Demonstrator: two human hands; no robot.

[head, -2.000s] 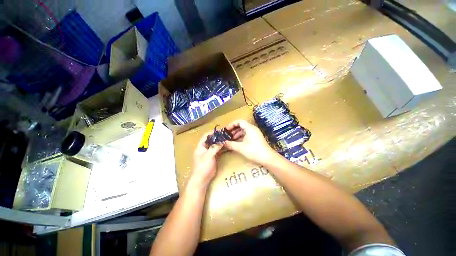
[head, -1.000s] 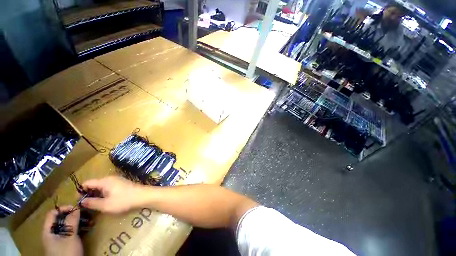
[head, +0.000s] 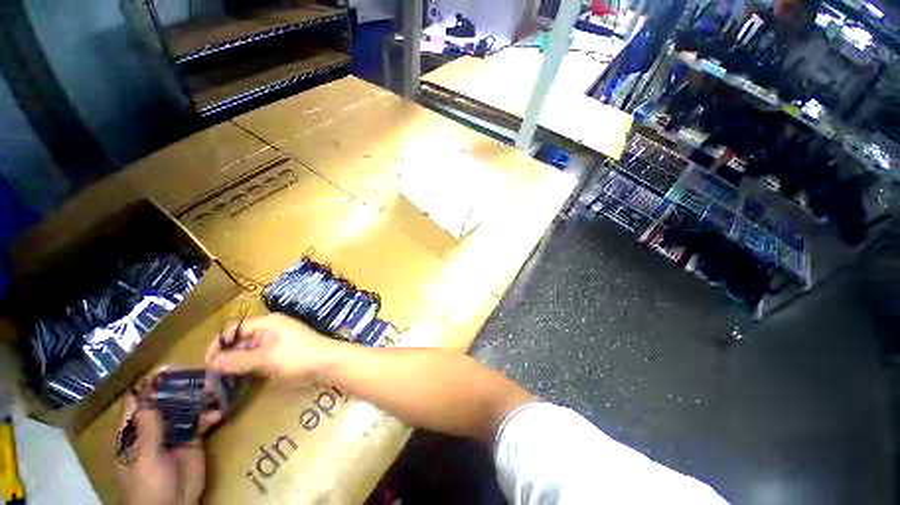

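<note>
My left hand (head: 163, 464), at the lower left, holds several flat dark wired parts (head: 181, 399) fanned in its fingers, with thin black wires sticking out. My right hand (head: 259, 347) is just right of them, its fingertips pinched on thin black lead wires (head: 235, 330); whether it also holds a part is blurred. A row of wired parts (head: 331, 301) lies on the cardboard beyond my right hand, wires fringing its sides. The open carton (head: 197, 296) at the left holds jumbled shiny dark parts.
Cardboard with upside-down print covers the bench (head: 326, 217). A glaring white box (head: 444, 192) stands near its far right side. A yellow cutter (head: 10, 464) shows at the lower left edge. Wire shelving (head: 252, 44) stands behind; a rack (head: 711, 212) stands on the floor at right.
The view first swung right, then slightly back left. The parts in my left hand, bunched before, are now fanned flat. My right hand remains close beside them.
</note>
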